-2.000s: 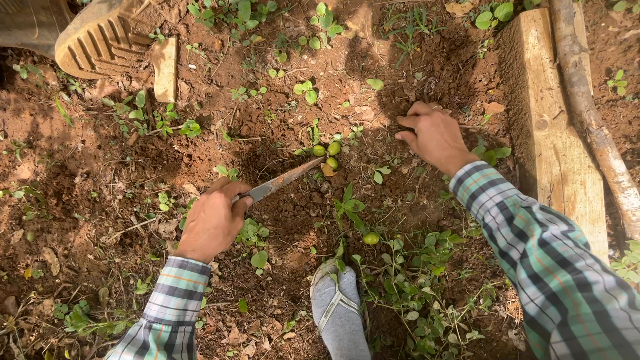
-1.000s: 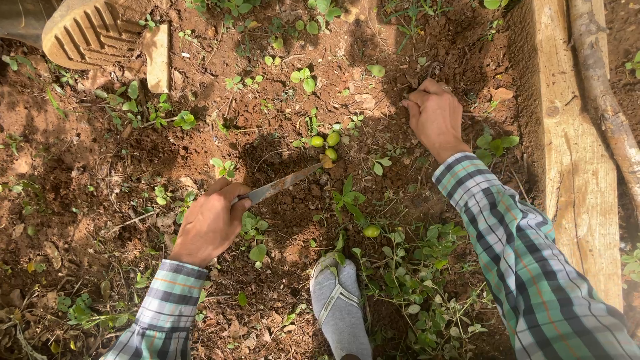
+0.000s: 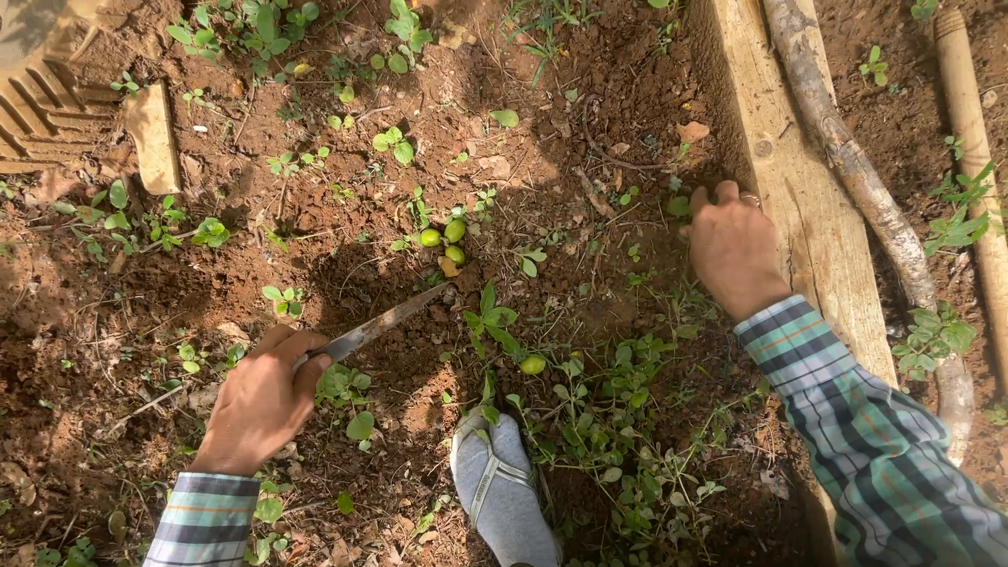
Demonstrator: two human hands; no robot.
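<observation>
My left hand (image 3: 264,394) is closed round the handle of a knife (image 3: 386,321) with a worn, stained blade. The blade's tip points toward several small green fruits (image 3: 454,231) lying together on the reddish soil. Another green fruit (image 3: 532,365) lies apart, nearer my foot. My right hand (image 3: 734,246) is low at the soil beside a squared wooden beam (image 3: 819,236), its fingers bent down by a small green leaf (image 3: 678,206). Whether those fingers pinch anything cannot be seen.
My foot in a grey sock and flip-flop (image 3: 498,488) stands at the bottom centre among low weeds (image 3: 630,425). A crooked branch (image 3: 858,165) lies along the beam, with a pole (image 3: 972,142) farther right. At upper left are a wood piece (image 3: 154,138) and a ridged shoe sole (image 3: 39,110).
My right hand has moved right, from open soil to the edge of the beam. My left hand keeps its hold on the knife near the same fruits.
</observation>
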